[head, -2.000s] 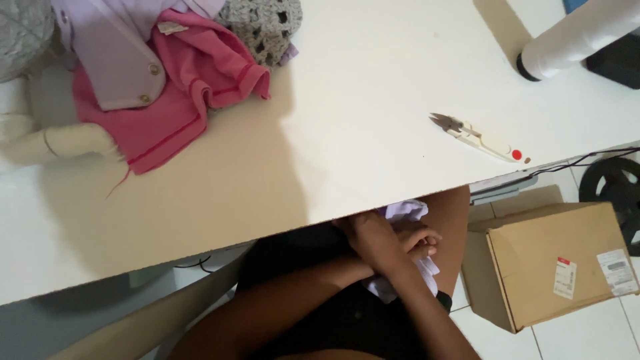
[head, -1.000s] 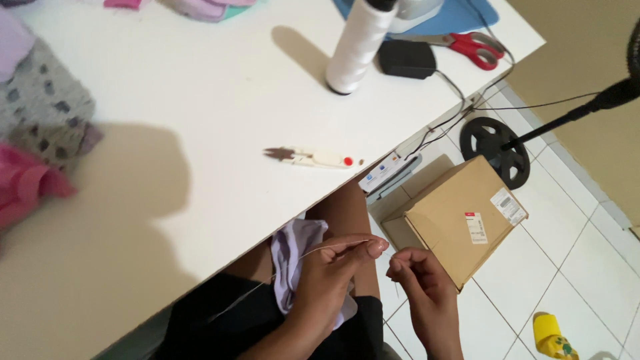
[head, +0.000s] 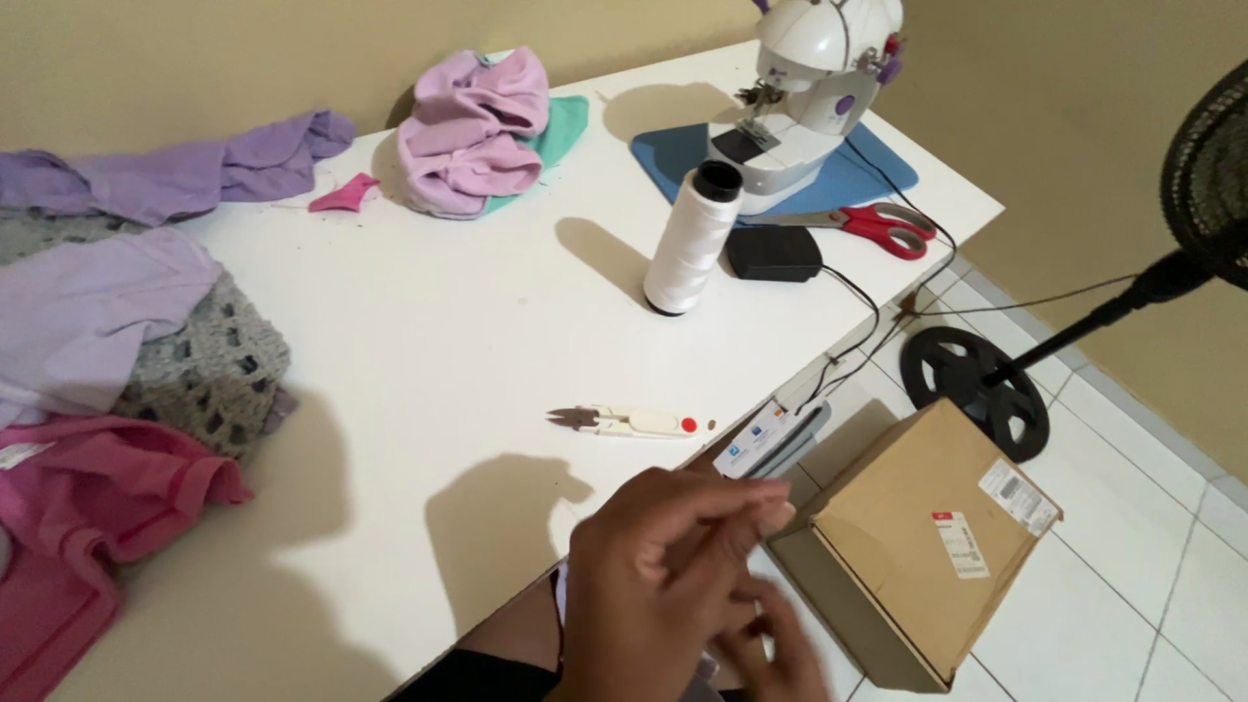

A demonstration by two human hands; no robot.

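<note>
My left hand (head: 663, 575) is raised at the table's front edge, thumb and forefinger pinched together; whatever is between the fingertips is too small to tell. Behind and below it, my right hand (head: 775, 634) is partly hidden and blurred, its fingers bent. White thread snips (head: 624, 421) with dark blades lie on the table just beyond my hands. Farther back stands a cone of white thread (head: 693, 239). A bit of lilac cloth (head: 707, 668) shows low between my hands, mostly hidden.
A white mini sewing machine (head: 804, 107) stands on a blue mat (head: 882, 175). Near it are red-handled scissors (head: 892, 229) and a black pedal (head: 775, 253). Folded clothes (head: 478, 136) and a pink garment (head: 68, 517) lie left. A cardboard box (head: 907, 546) and pedestal fan (head: 975, 385) stand right.
Both hands have come up from the lap, where they were by the lilac cloth, to the table's edge. The view has swung to take in the sewing machine and fan.
</note>
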